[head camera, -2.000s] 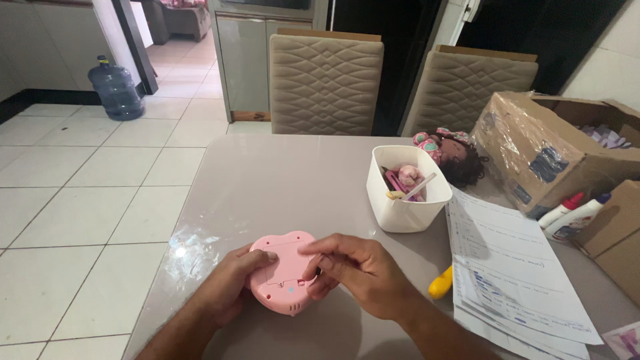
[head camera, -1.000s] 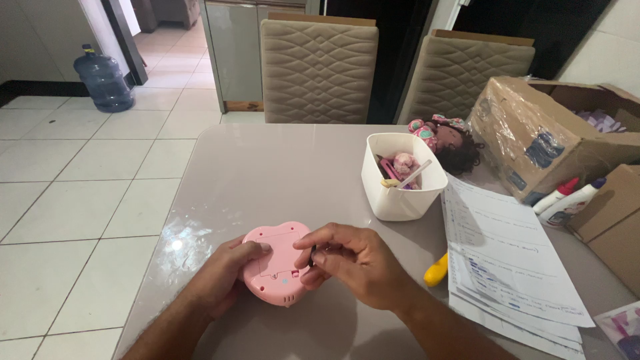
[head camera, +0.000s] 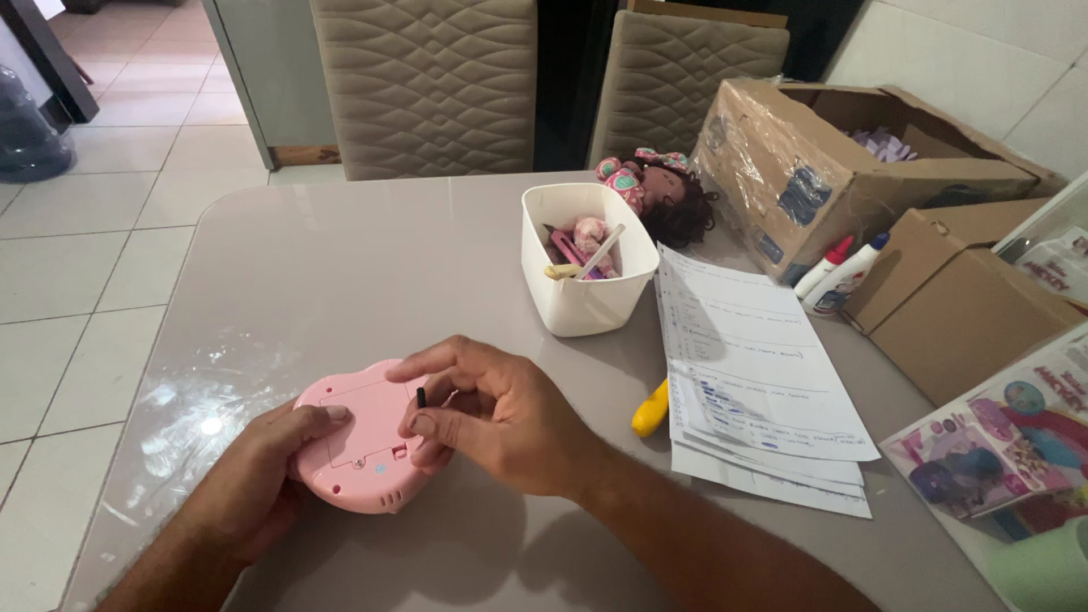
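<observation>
A pink heart-shaped plastic device (head camera: 365, 433) lies back side up, showing a rectangular battery cover, screws and small slots. My left hand (head camera: 272, 463) grips its left side, with the thumb pressed on the cover. Between the thumb and index finger of my right hand (head camera: 501, 416) is a small black object (head camera: 421, 398), mostly hidden; what it is I cannot tell. Other fingers of that hand touch the right edge of the device.
Beyond my hands stands a white plastic container (head camera: 591, 297) with assorted small items. To the right are handwritten sheets (head camera: 748, 365), a yellow object (head camera: 651, 410), glue bottles (head camera: 841, 276) and cardboard boxes (head camera: 782, 183). A doll (head camera: 667, 191) lies behind the container.
The black object shows more plainly between my right fingers now. My left hand keeps its hold on the pink device.
</observation>
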